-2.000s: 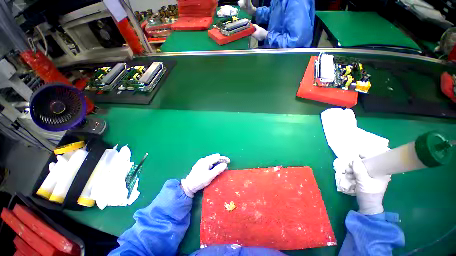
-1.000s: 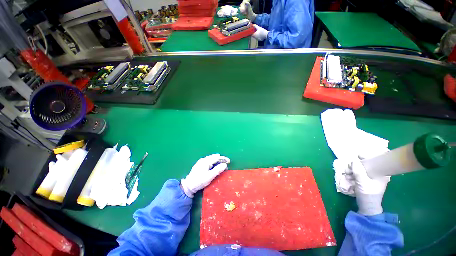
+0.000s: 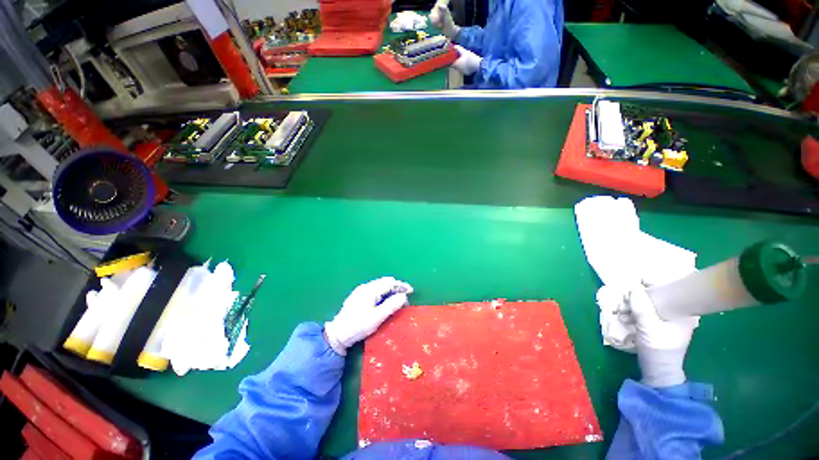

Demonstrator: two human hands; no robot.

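Observation:
The red support pad (image 3: 485,377) lies on the green bench in front of me, with white glue spots and a small yellowish blob on it. My right hand (image 3: 660,334), in a white glove, is shut on the translucent glue barrel (image 3: 705,289), whose green cap (image 3: 774,271) points right. The nozzle is hidden by the fingers. The hand rests against a crumpled white cloth (image 3: 629,247). My left hand (image 3: 370,313), gloved, rests at the pad's upper left corner with its fingers curled; it shows nothing in its grip, and its fingers are not clearly apart or closed.
Across the bench runs a dark green conveyor (image 3: 431,144). It carries a black tray (image 3: 242,175) with two circuit boards at left and a board (image 3: 633,135) on a red pad at right. A purple-rimmed fan (image 3: 103,190) and spare glue barrels (image 3: 121,310) stand left. A person (image 3: 521,45) works opposite.
The boards, the black tray and the red pad on the conveyor have shifted to the right. My two hands and the glue barrel have stayed almost still.

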